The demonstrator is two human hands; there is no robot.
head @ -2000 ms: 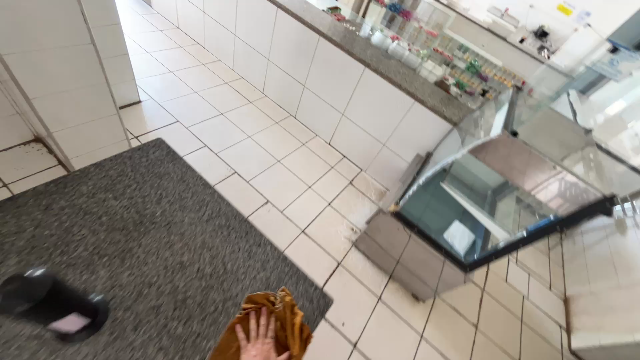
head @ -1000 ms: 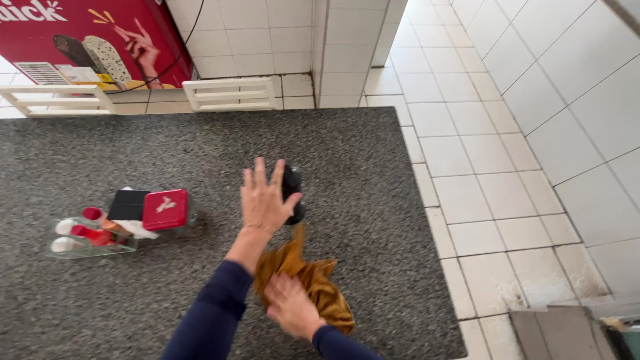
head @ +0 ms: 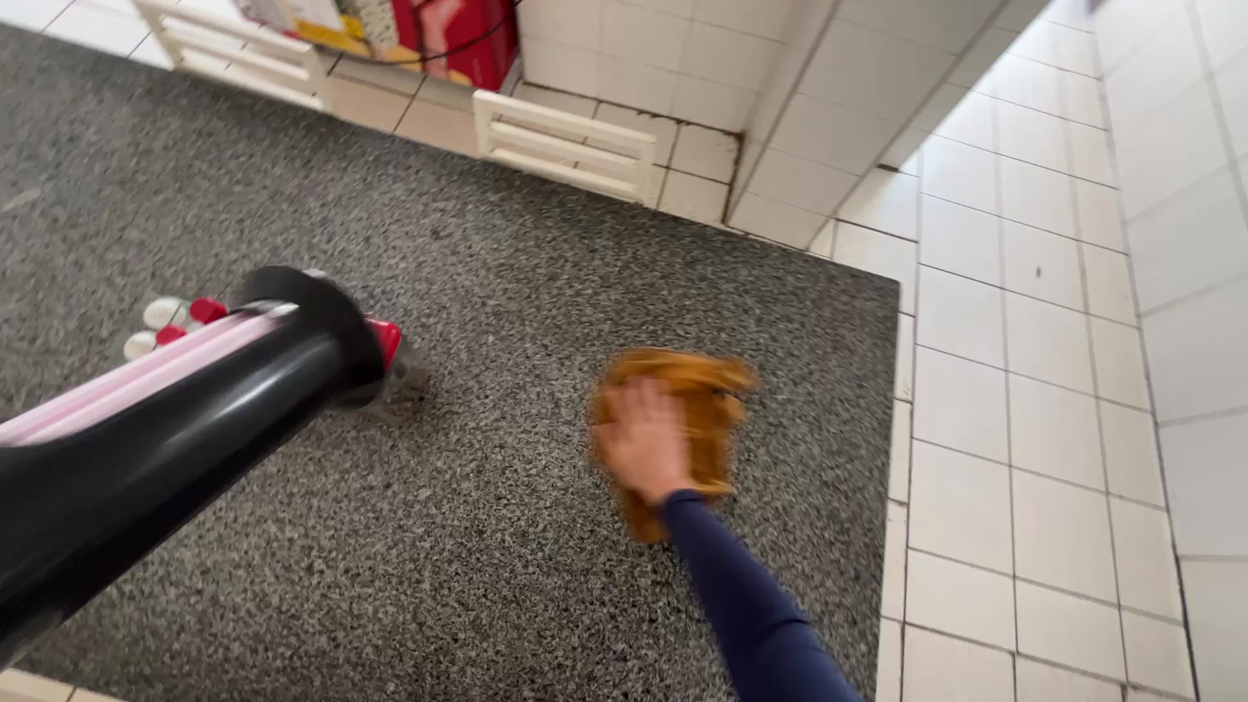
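Observation:
My right hand (head: 643, 434) lies palm down on a bunched golden-brown cloth (head: 717, 414), holding it against the speckled grey granite tabletop (head: 487, 507); both hand and cloth are blurred. From the left edge a black cylindrical object with a pink strip (head: 224, 419) juts in at a slant, large and close to the camera, with its flared round end toward the middle. My left hand is out of view, so what it holds cannot be seen. Behind the flared end, a red box (head: 385, 341) and red and white bottles (head: 166, 314) are partly hidden.
The tabletop's corner (head: 892, 285) lies beyond and right of the cloth. White slatted chair backs (head: 570, 146) stand at the far edge, with a tiled pillar (head: 809, 117) behind. White floor tiles (head: 1033, 439) run along the right side beside a tiled wall (head: 1199, 341).
The black object, standing on the table beside my left hand a second ago, is now raised close to the camera. My left hand has left the view. My right hand stays on the cloth.

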